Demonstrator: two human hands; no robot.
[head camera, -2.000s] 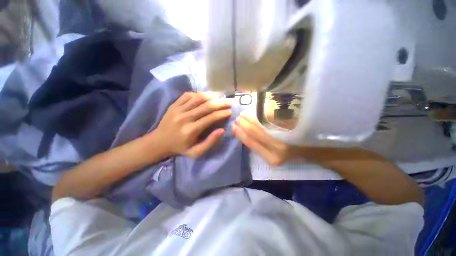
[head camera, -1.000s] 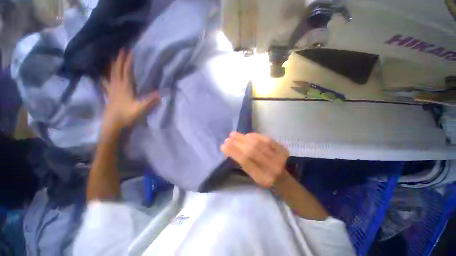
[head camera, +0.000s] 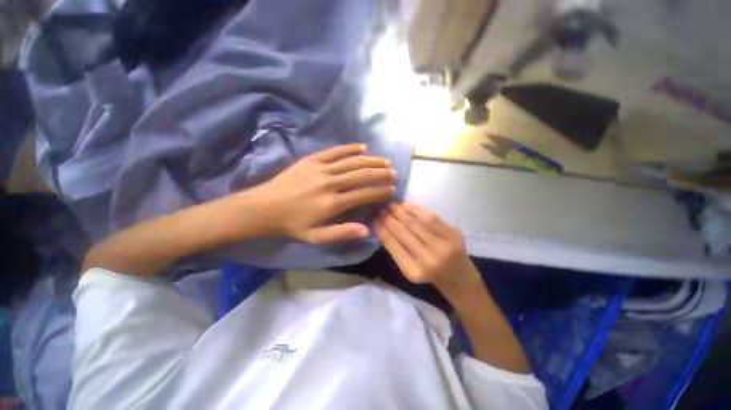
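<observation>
The grey garment piece (head camera: 216, 104) lies bunched left of the needle and runs under the bright lamp. A darker blue edge (head camera: 405, 172) shows along its right side. My left hand (head camera: 329, 196) lies flat on the cloth, palm down, fingers pointing right and slightly apart. My right hand (head camera: 421, 240) pinches the cloth edge near the table front, its fingertips close to my left fingers. The sewing machine's presser foot area (head camera: 477, 108) is just beyond, partly lost in glare.
Thread snips (head camera: 525, 154) lie on the machine bed. A black pad (head camera: 565, 114) lies behind them. The white table front (head camera: 561, 212) carries a printed scale. Blue baskets (head camera: 597, 344) stand below at right. Dark cloth (head camera: 172, 32) lies at the upper left.
My left hand has moved right, from the far left of the cloth to beside my right hand. The cloth has shifted and spread. Since the earliest frame, the view has turned and both hands are off the needle area.
</observation>
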